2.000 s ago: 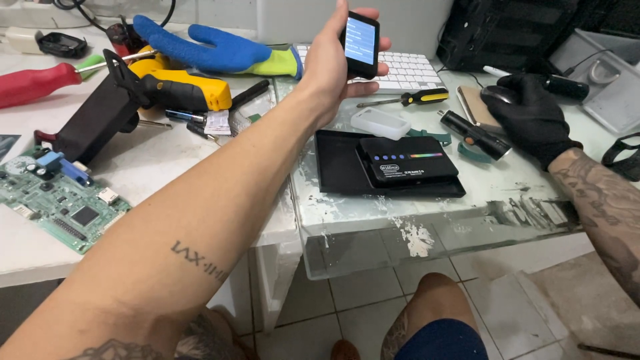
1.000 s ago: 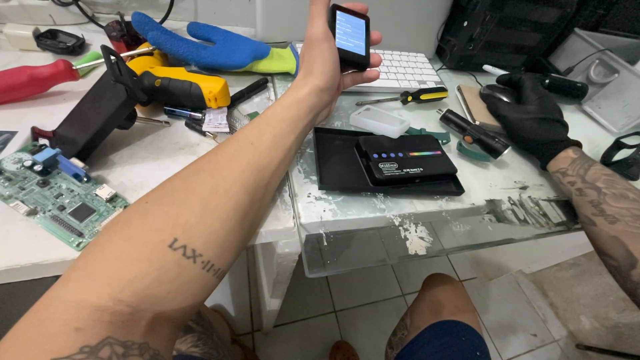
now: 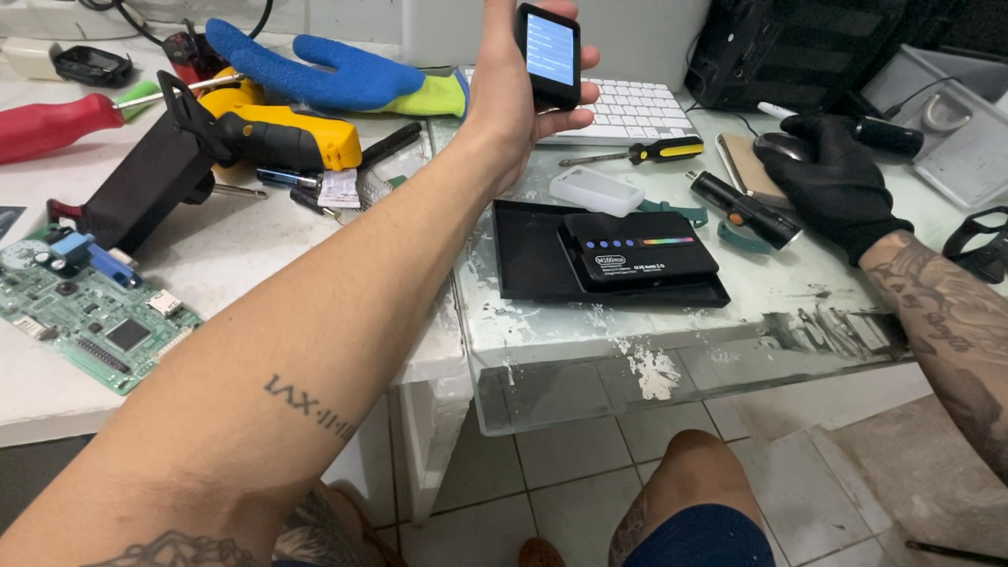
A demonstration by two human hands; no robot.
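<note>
My bare left hand (image 3: 508, 102), raised at the top centre, holds a small black handheld device (image 3: 549, 55) with a lit screen bearing writing. Behind it lies a white keyboard (image 3: 630, 110). At the right, my right hand (image 3: 835, 173) wears a black glove and rests over a dark computer mouse (image 3: 782, 146), fingers curved around it, beside a tan notebook (image 3: 744, 169). Left of the glove lies a black flashlight (image 3: 744, 209). Nearer the table edge, a black box with coloured lights (image 3: 642, 250) sits on a shallow black tray (image 3: 528, 268).
A green circuit board (image 3: 118, 315), a red-handled screwdriver (image 3: 59, 124), a yellow and black tool (image 3: 287, 138) and a blue glove (image 3: 331, 75) lie at left. A translucent case (image 3: 596, 189) and a yellow and black screwdriver (image 3: 661, 150) lie at centre, a clear bin (image 3: 961, 157) at right.
My left hand has shifted slightly with the device in it. The gloved right hand stays over the mouse.
</note>
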